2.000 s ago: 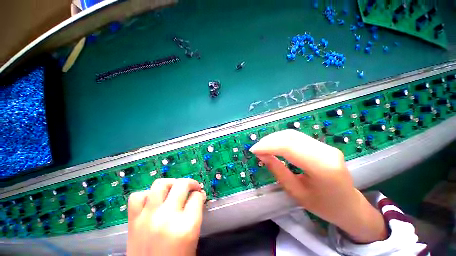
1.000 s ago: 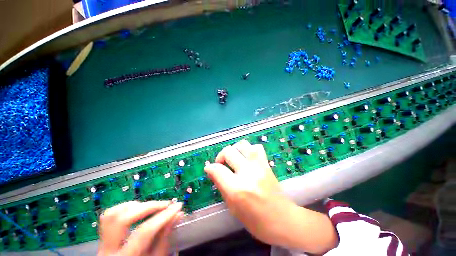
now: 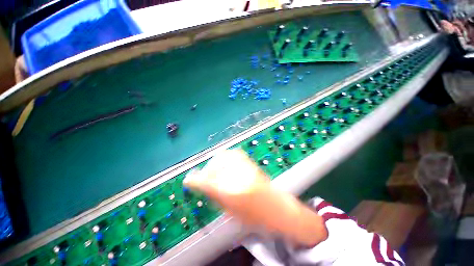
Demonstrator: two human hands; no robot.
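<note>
A long strip of green circuit boards point(image 3: 168, 207) lies in the rail and runs from lower left to upper right, dotted with small black, blue and pale-topped parts. My right hand point(image 3: 223, 174) is over the strip near the middle, slightly blurred, with its fingertips low at the boards. Whether it holds a small part cannot be seen. My left hand is not in view.
Blue components point(image 3: 249, 89) lie scattered mid-bench, with a small black cluster point(image 3: 172, 129) and a dark ridged row point(image 3: 96, 122) to the left. A separate green panel point(image 3: 312, 49) lies beyond. A blue bin point(image 3: 78, 34) stands past the far edge. Cardboard boxes point(image 3: 387, 221) are at lower right.
The view has swung to the right, so the blue bin and more of the far strip show. My left hand has gone out of the picture. My right hand is still over the boards.
</note>
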